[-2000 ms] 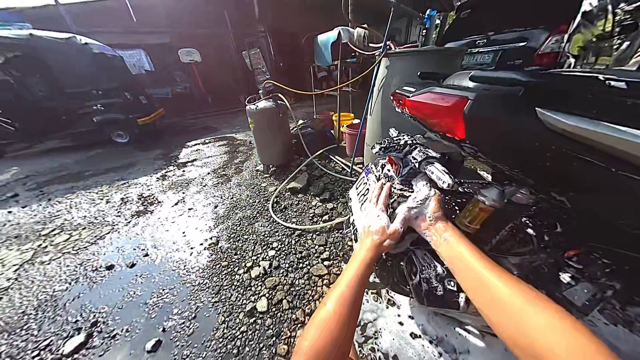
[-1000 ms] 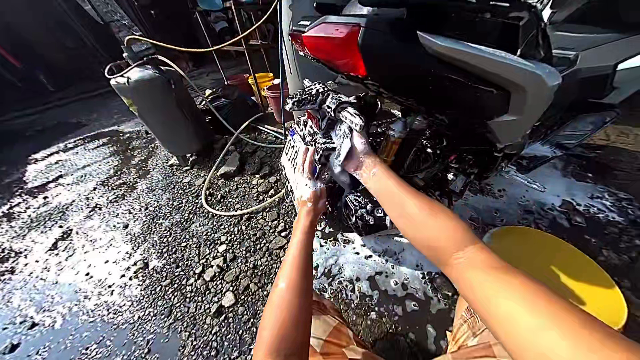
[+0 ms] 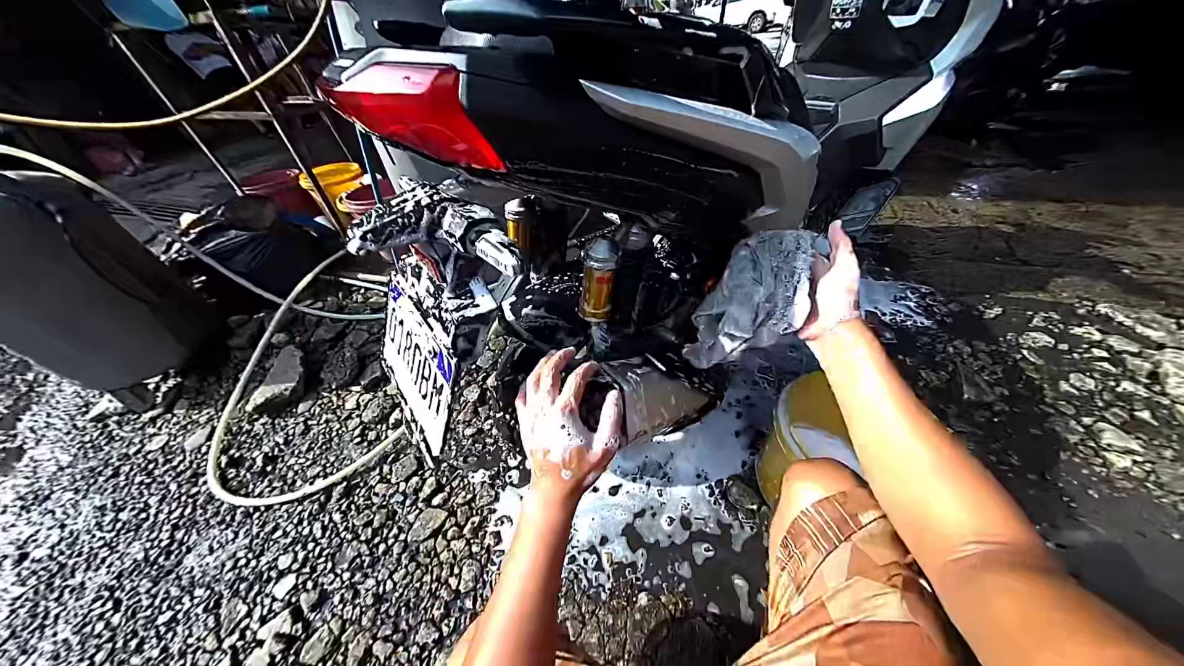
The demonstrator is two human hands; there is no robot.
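Note:
A scooter's black rear body (image 3: 638, 139) with a red tail light (image 3: 416, 106) fills the upper middle. My right hand (image 3: 832, 282), soapy, holds a wet grey cloth (image 3: 754, 291) to the right of the rear shock absorbers (image 3: 599, 282). Lower down, my left hand (image 3: 566, 412) has its fingers spread at the end of the exhaust muffler (image 3: 652, 398); whether it touches is hard to tell. Suds cover the rear fender bracket (image 3: 435, 222), and the licence plate (image 3: 421, 365) hangs below it. The rear wheel is mostly hidden in shadow.
A yellow bucket (image 3: 814, 416) stands beside my knee, with foam (image 3: 666, 499) on the ground near it. A pale hose (image 3: 240, 398) loops over the gravel at left, by a grey tank (image 3: 83, 287). More buckets (image 3: 328, 180) stand behind.
My hands have parted from the plate and fender bracket. The right one has moved right with the cloth; the left is now by the muffler. The view has shifted toward the scooter's side.

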